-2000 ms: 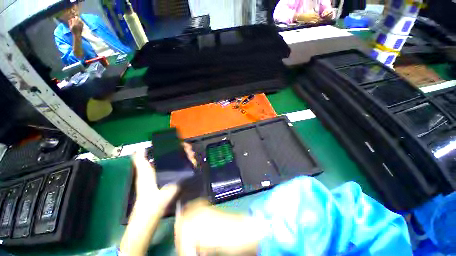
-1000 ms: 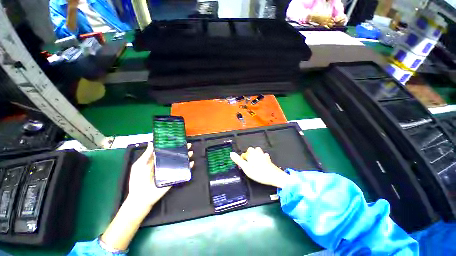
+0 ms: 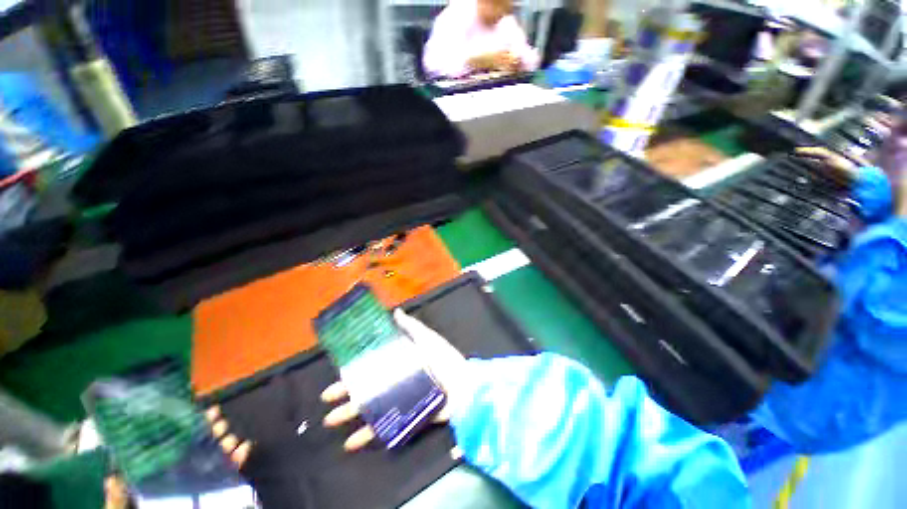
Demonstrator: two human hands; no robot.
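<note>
My right hand [image 3: 436, 350] holds a smartphone [image 3: 378, 363] above the black foam tray [image 3: 288, 427]. Its screen shows green rows on top and a dark blue lower part. My left hand [image 3: 229, 437] holds a second smartphone [image 3: 164, 437] with a green-rowed screen at the lower left; this area is blurred and the phone's lower end is cut off by the frame edge. Small plugs [image 3: 383, 256] lie on the orange mat [image 3: 249, 323] behind the tray.
A tall stack of black trays [image 3: 288, 169] stands behind the mat. A tray stack with glossy dark phones [image 3: 636, 239] is at right. A white column of labels [image 3: 646, 89] stands behind it. Another worker's blue sleeve [image 3: 865, 298] is at far right; a person in pink [image 3: 477, 45] sits at the back.
The view has swung right. My right hand has taken hold of the phone that lay in the tray and lifted it. My left hand still holds its phone, now lower left in view.
</note>
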